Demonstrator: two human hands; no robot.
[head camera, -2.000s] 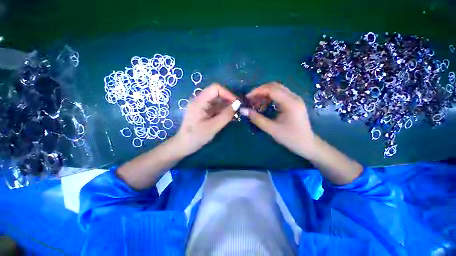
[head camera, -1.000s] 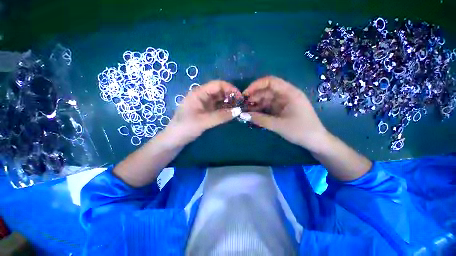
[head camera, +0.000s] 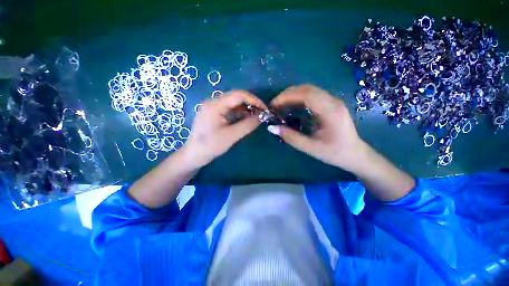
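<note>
My left hand (head camera: 220, 125) and my right hand (head camera: 321, 125) meet at the fingertips in the centre. Between them they pinch a small dark fitting (head camera: 267, 116) with a bright silver bit on it. Dark parts show under my right fingers; fingers hide much of the piece, and I cannot tell if a ring is on it. Silver split rings (head camera: 153, 100) lie in a loose pile left of my left hand, with a single ring (head camera: 214, 77) apart from it. A large tangled pile of dark and silver fittings (head camera: 430, 72) lies at the right.
A crinkled clear plastic bag (head camera: 70, 120) with dark round pieces lies at the far left. A white paper (head camera: 95, 204) is at the near bench edge by my left forearm. The bench top (head camera: 262, 162) is dark green. Something red and brown shows at the lower left corner.
The hands stay together at the centre, with small shifts of the fingers around the fitting. The piles sit slightly higher in the picture than two seconds ago.
</note>
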